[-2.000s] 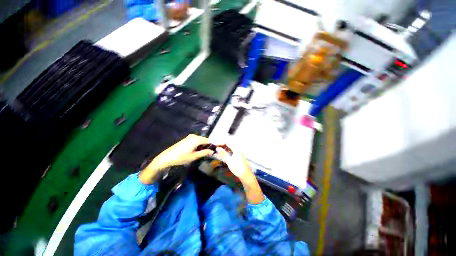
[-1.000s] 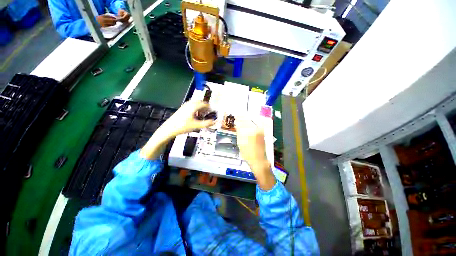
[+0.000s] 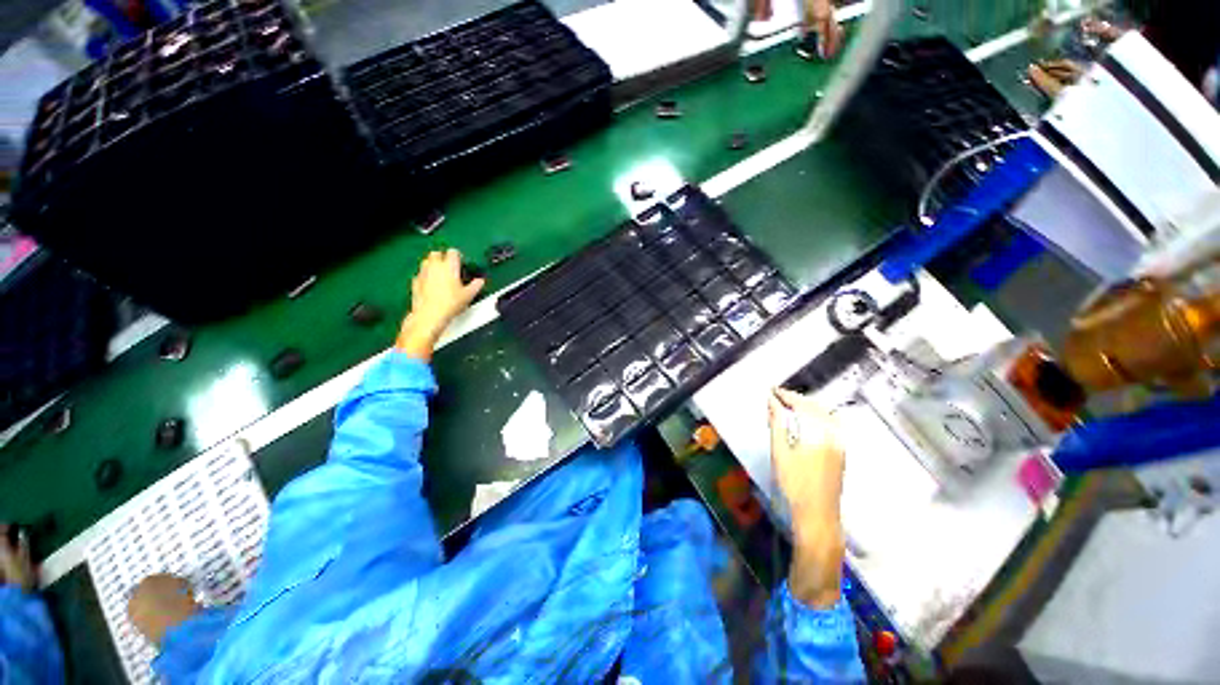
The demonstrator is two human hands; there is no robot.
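Observation:
My left hand [image 3: 435, 301] reaches over the green belt, with a small dark housing [image 3: 470, 273] between its thumb and fingers. My right hand [image 3: 808, 462] is over the white press base [image 3: 896, 535], its fingertips beside the long dark bar [image 3: 827, 368]; whether it holds anything cannot be told. The black blister tray [image 3: 642, 315] lies between my hands, with shiny pockets along its near right side. The silvery press fixture [image 3: 961, 426] is on the base, beside the gold-brass press head [image 3: 1151, 335].
More small housings lie scattered along the green belt [image 3: 515, 221]. Thick stacked black trays [image 3: 201, 174] stand across it. White paper scraps [image 3: 529, 428] lie near the blister tray. A perforated white tray [image 3: 187, 535] and another person's hand [image 3: 16, 559] are at far left.
The view has swung left. My left hand has moved from the press base to a housing on the belt. My right hand has moved away from the fixture to the base's left side.

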